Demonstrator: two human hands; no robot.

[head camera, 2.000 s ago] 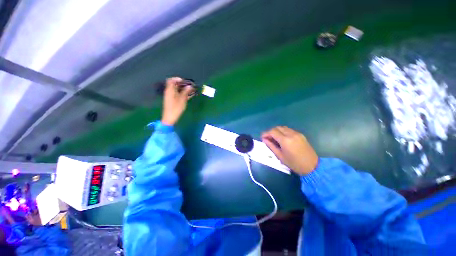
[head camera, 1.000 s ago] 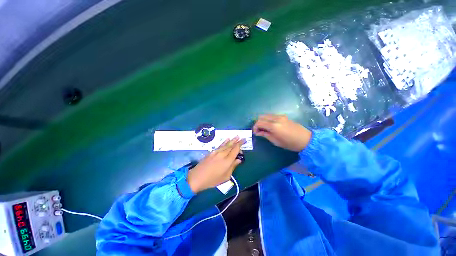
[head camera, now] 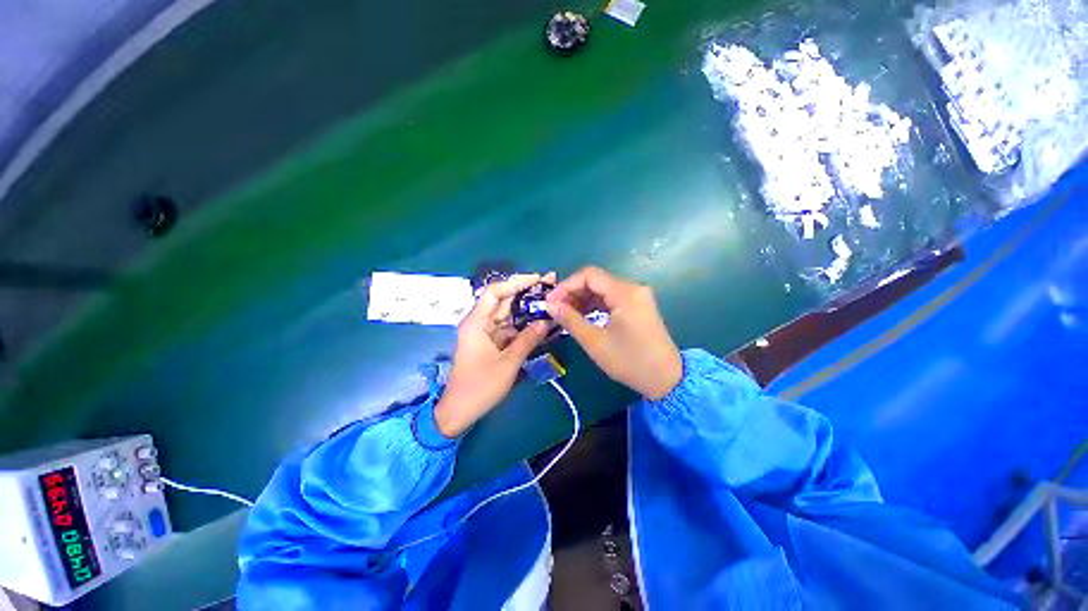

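Note:
My left hand (head camera: 483, 358) holds a round circuit board assembly (head camera: 527, 308) between thumb and fingers. My right hand (head camera: 620, 328) pinches at the disc's face with thumb and forefinger; a tiny white piece shows at the fingertips. A flat battery with a yellow edge (head camera: 544, 368) hangs just below the disc. The white pad sheet (head camera: 420, 298) lies flat behind my hands, its right part mostly hidden by them. A dark disc (head camera: 492, 275) on the sheet is partly hidden by my left fingers. A white cable (head camera: 578, 418) curves below my hands.
A heap of small white parts (head camera: 817, 131) lies on clear plastic at the right, with a bag of white parts (head camera: 1014, 90) beyond. A board assembly (head camera: 567, 31) and battery (head camera: 624, 11) lie at the back. A dark disc (head camera: 155, 215) and power supply (head camera: 84, 513) are at left.
My left hand has lifted the board assembly off the bench area by the sheet. My right hand has moved left from the sheet's end to meet it at the disc.

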